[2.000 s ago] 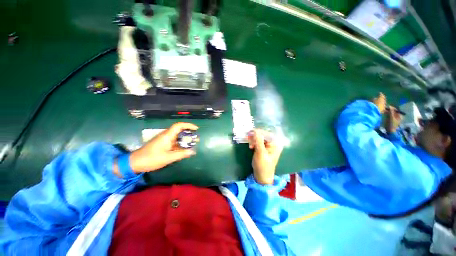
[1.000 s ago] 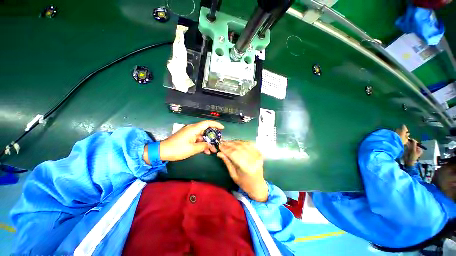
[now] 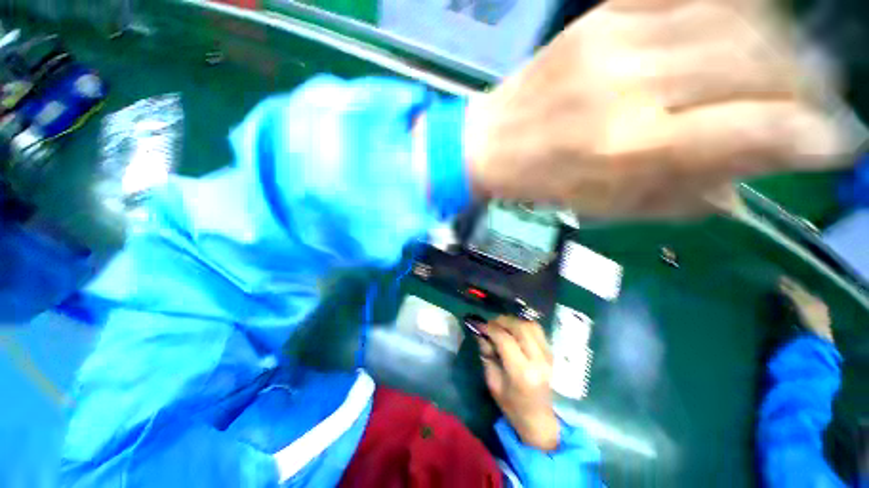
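Observation:
My left hand (image 3: 648,114) is raised close to the camera, large and blurred, and covers the top of the black press fixture (image 3: 443,271). Its fingers are bent; whether it grips anything is hidden. My right hand (image 3: 519,367) is low in front of the fixture, with a small dark object (image 3: 474,326) at its fingertips, too blurred to name surely. The clear pressing block (image 3: 522,233) shows below my left wrist. A white pad (image 3: 429,322) lies left of my right fingertips.
A dotted white sheet (image 3: 591,271) and a white label strip (image 3: 572,351) lie right of the fixture. A small round module (image 3: 670,256) lies farther right. A shiny clear bag (image 3: 141,148) lies at far left. Another worker's blue sleeve (image 3: 800,400) is at right.
My left hand has left the round module's former place and risen up and right across the fixture. My right hand is now apart from it. The view has shifted and blurred.

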